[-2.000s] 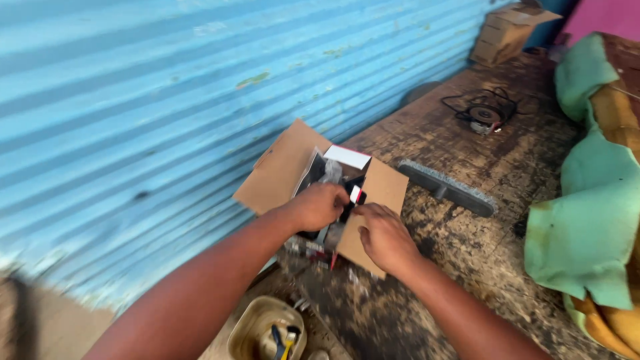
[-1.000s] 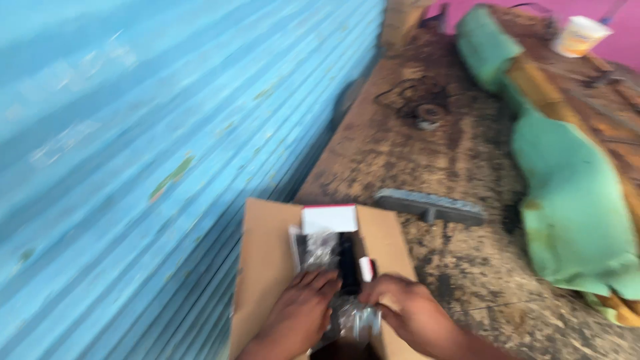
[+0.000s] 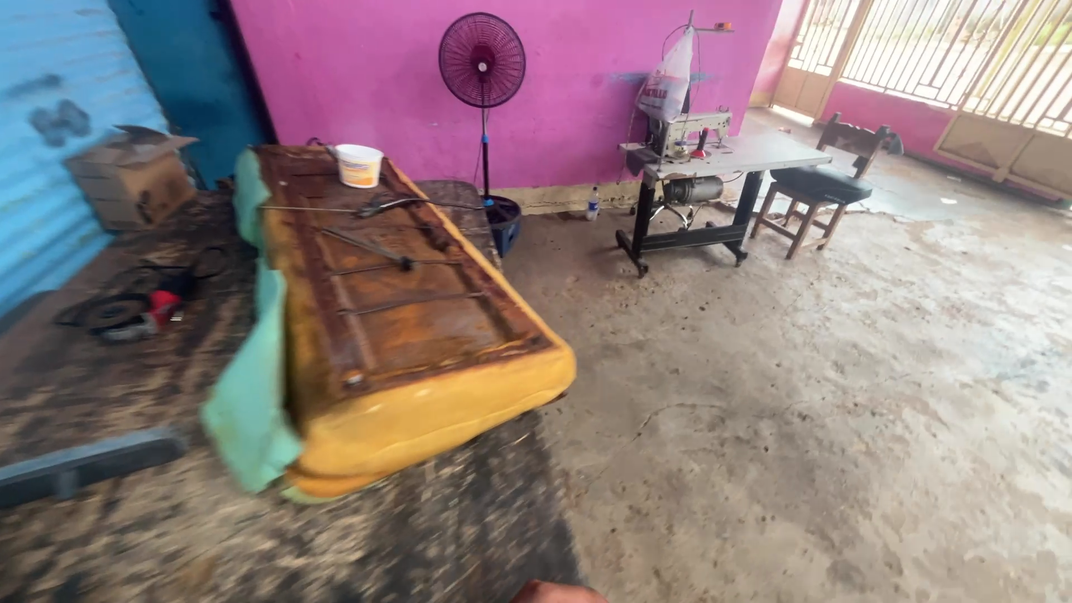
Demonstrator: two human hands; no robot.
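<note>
Only a small rounded piece of skin, probably my right hand [image 3: 558,593], shows at the bottom edge; its fingers and anything it may hold are hidden. It is nearest to the front edge of the worn wooden table [image 3: 469,511]. My left hand is out of view. Farther up the table lies an upholstered seat part with yellow foam [image 3: 435,419] and a brown wooden frame, green foam [image 3: 251,402] hanging along its left side. Metal rods [image 3: 368,247] and a white tub [image 3: 358,166] rest on top. A long brush head [image 3: 92,465] lies at the left.
A red and black corded power tool [image 3: 159,310] and a cardboard box [image 3: 134,180] are on the table's left. Beyond stand a pedestal fan [image 3: 482,63], an industrial sewing machine [image 3: 691,134] on its table, a wooden chair [image 3: 825,180] and a bottle [image 3: 593,203] on the floor.
The view has swung far to the right. Both hands were inside an open cardboard box against the blue corrugated wall; that box and my left hand are now out of view.
</note>
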